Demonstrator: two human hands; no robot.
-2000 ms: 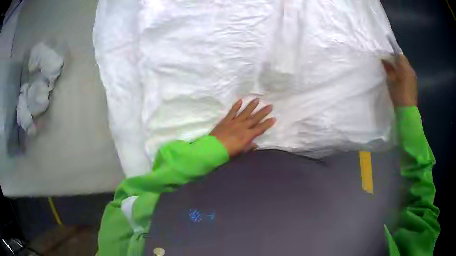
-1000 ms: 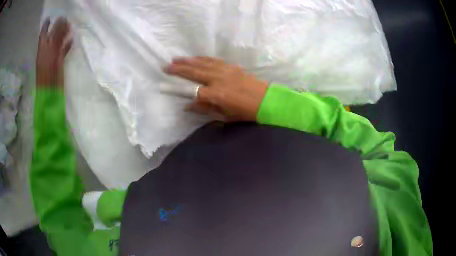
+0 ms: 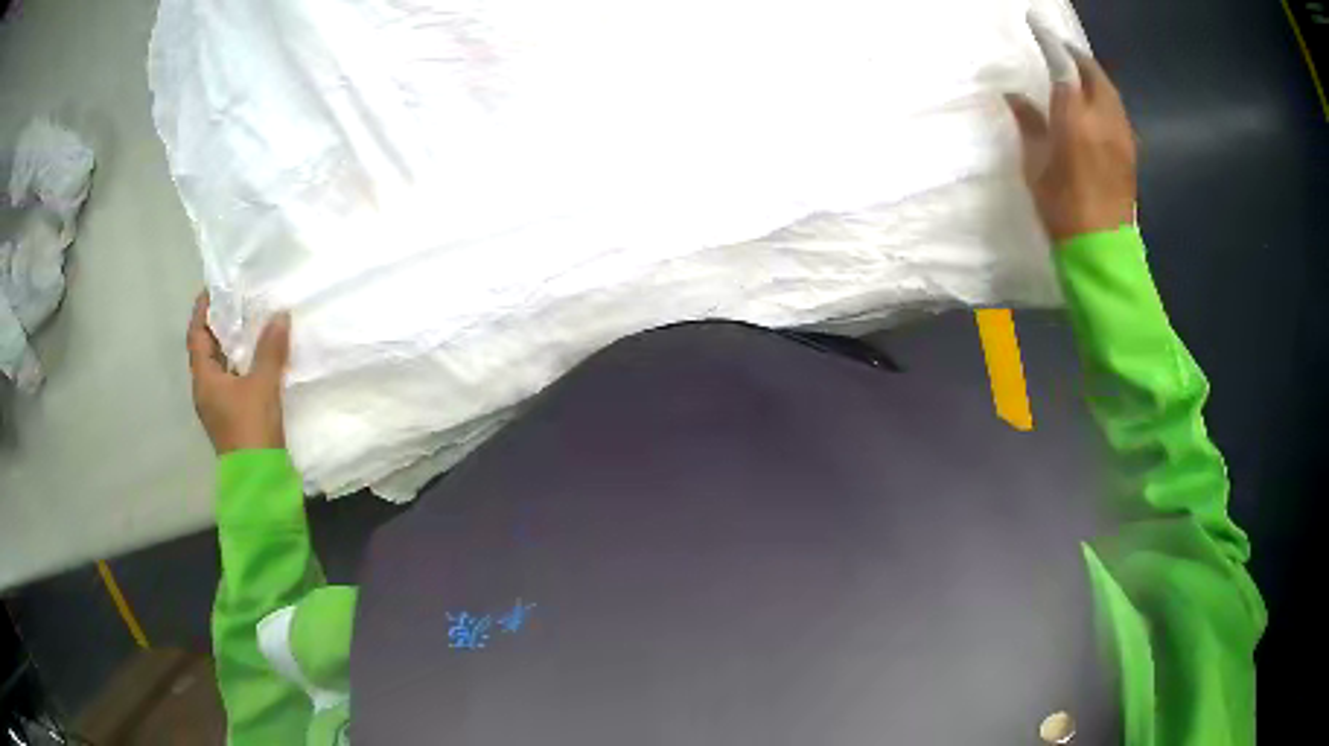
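Note:
A white, thin, wrinkled tissue sheet (image 3: 612, 131) lies spread over a thick white stack (image 3: 423, 415), whose layered edges show along the near side. My left hand (image 3: 242, 382) is at the near left corner of the sheet, with the sheet's edge between thumb and fingers. My right hand (image 3: 1076, 143) is at the right edge, thumb on top of the sheet and fingers bent along the side; part of its fingertips is against the white sheet and hard to make out.
Crumpled white wads (image 3: 41, 241) lie on the pale worktable (image 3: 117, 437) at the left. A brown carton (image 3: 153, 700) is on the floor at lower left. A dark apron (image 3: 729, 539) covers the lower middle. Dark floor with yellow lines (image 3: 1006, 372) shows at the right.
My left hand has come down from the upper left to the near left corner. My right hand has moved from the middle to the right edge. The sheet now lies flatter.

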